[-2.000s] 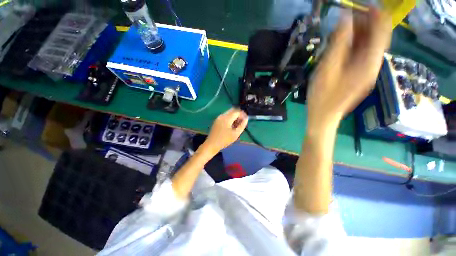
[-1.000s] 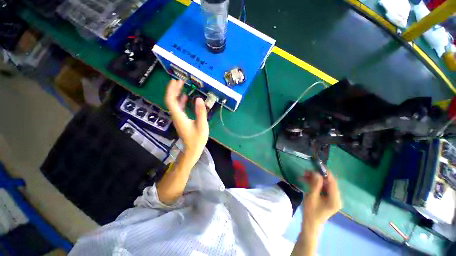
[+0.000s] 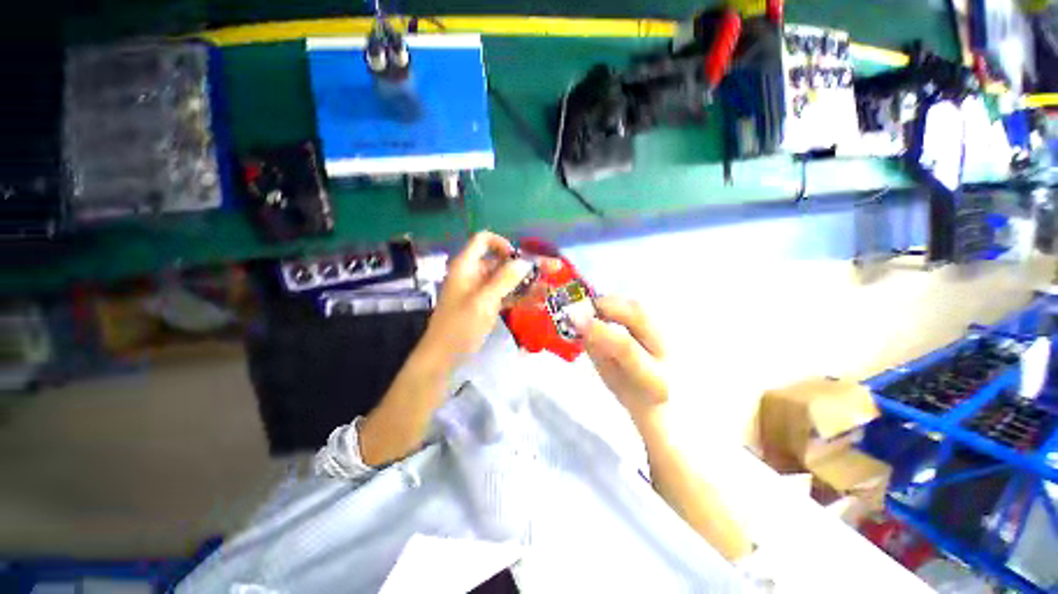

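Observation:
My left hand (image 3: 473, 292) is in front of the bench edge with its fingers closed on a small dark part (image 3: 524, 276) with a metallic edge. My right hand (image 3: 628, 348) is to its right and holds a small square module (image 3: 569, 309) with a yellow and white inner face between thumb and fingers. The two parts are close together over my lap, in front of a red stool (image 3: 533, 331). Fine details of both parts are blurred.
A blue control box (image 3: 400, 104), a black press (image 3: 603, 122) with a red grip and a white parts tray (image 3: 819, 87) stand on the green bench. A black compartment tray (image 3: 319, 377) is below left. Cardboard boxes (image 3: 818, 424) and a blue rack (image 3: 969, 383) are right.
The view has swung right. My left hand has left the control box's front and my right hand has left the press. Both hands are now together over my lap, holding parts.

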